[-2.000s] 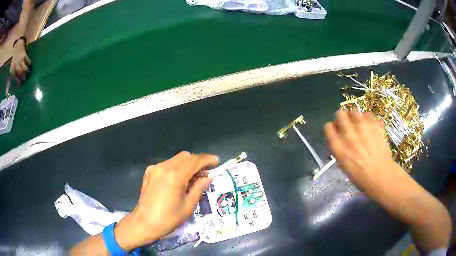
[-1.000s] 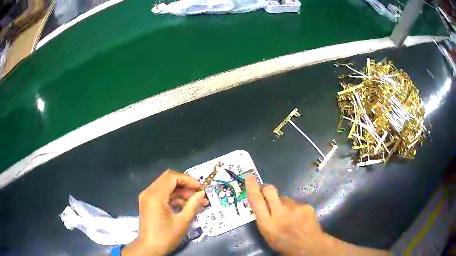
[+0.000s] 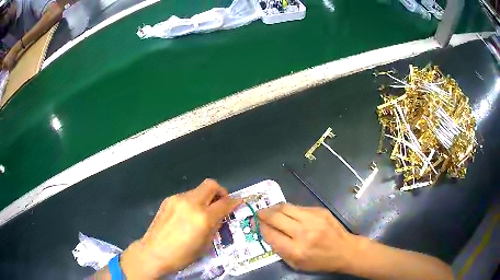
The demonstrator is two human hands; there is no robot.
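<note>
The white socket housing [image 3: 278,192] lies open and tilted on the bench, with a green board [image 3: 250,232], a green wire and a dark component inside. My left hand [image 3: 189,229] is over its upper left part, thumb and finger pinched at a brass contact strip [image 3: 253,197] near the top edge. Another gold strip [image 3: 257,260] shows along the lower edge. My right hand [image 3: 307,235] is over the right side, fingertips together by the green wire; whether they grip anything is hidden. A joined pair of contact strips [image 3: 342,161] lies to the right.
A slim black tool [image 3: 315,192] lies on the dark bench, partly behind my right forearm. A pile of contact strips [image 3: 430,128] is at right. A clear bag [image 3: 96,251] is at left. Beyond the pale edge [image 3: 219,112], the green belt carries another housing [image 3: 284,12]. A person's arm shows top left.
My left fingertips have moved to the housing's upper edge with the gold strip. My right hand stays over the housing, its fingers now drawn together. The black tool now shows lying on the bench.
</note>
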